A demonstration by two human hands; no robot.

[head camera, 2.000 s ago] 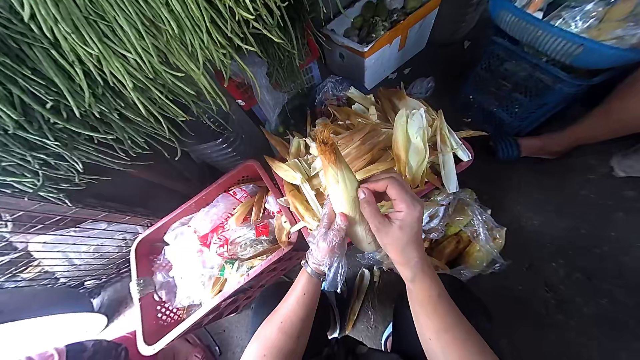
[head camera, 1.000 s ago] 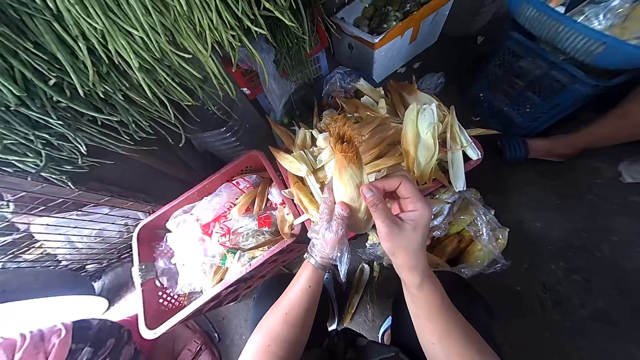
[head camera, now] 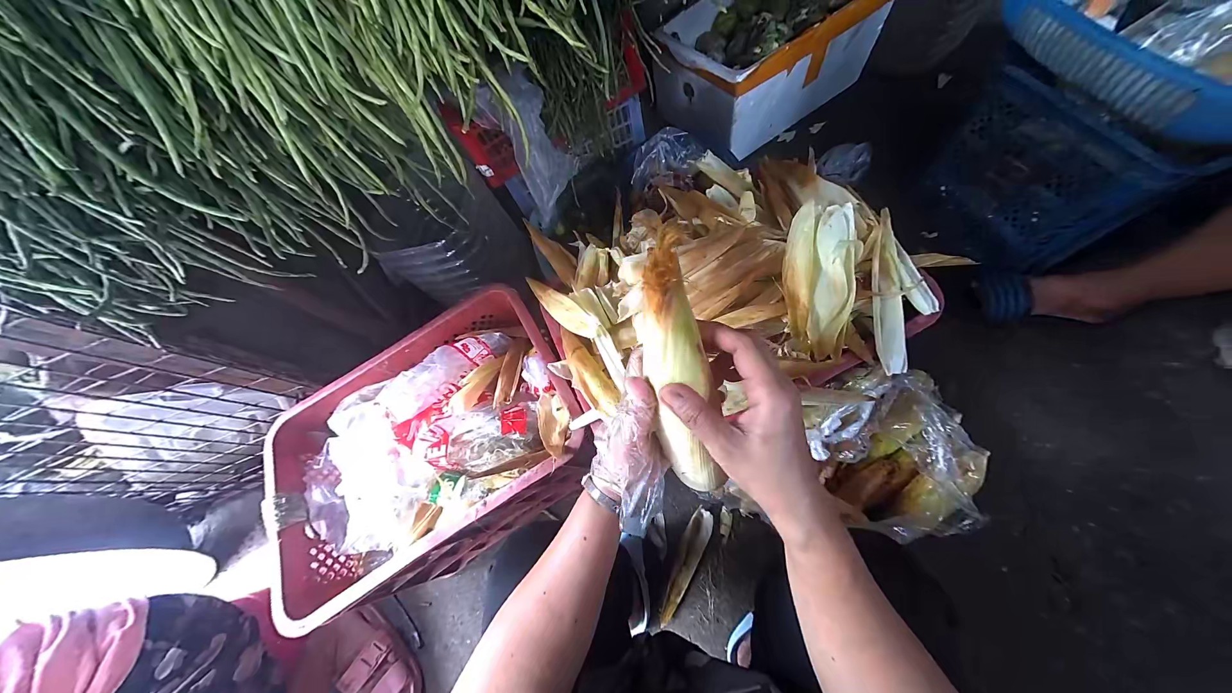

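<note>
An ear of corn in pale green husk (head camera: pixel 680 385), with brown silk at its top, is held upright at the middle of the view. My left hand (head camera: pixel 626 452), in a clear plastic glove, grips it from the left and below. My bare right hand (head camera: pixel 756 419) has its thumb on the front of the ear and its fingers around the right side. Behind both hands, a heap of loose corn husks (head camera: pixel 731 260) covers a red container. A clear plastic bag (head camera: pixel 948 467) with husked or part-husked ears, hard to tell, lies to the right of my right wrist.
A red plastic basket (head camera: pixel 289 568) with plastic bags and husk scraps stands at left. Long green beans (head camera: pixel 241 115) hang at upper left over a wire rack (head camera: pixel 173 395). A white foam box (head camera: pixel 751 115) and blue baskets (head camera: pixel 1020 173) stand behind. A person's foot (head camera: pixel 1078 296) is at right.
The ear has turned in my hands: its silk, spread toward me a second ago, now points away at the top. My right hand has shifted its hold around the ear's right side.
</note>
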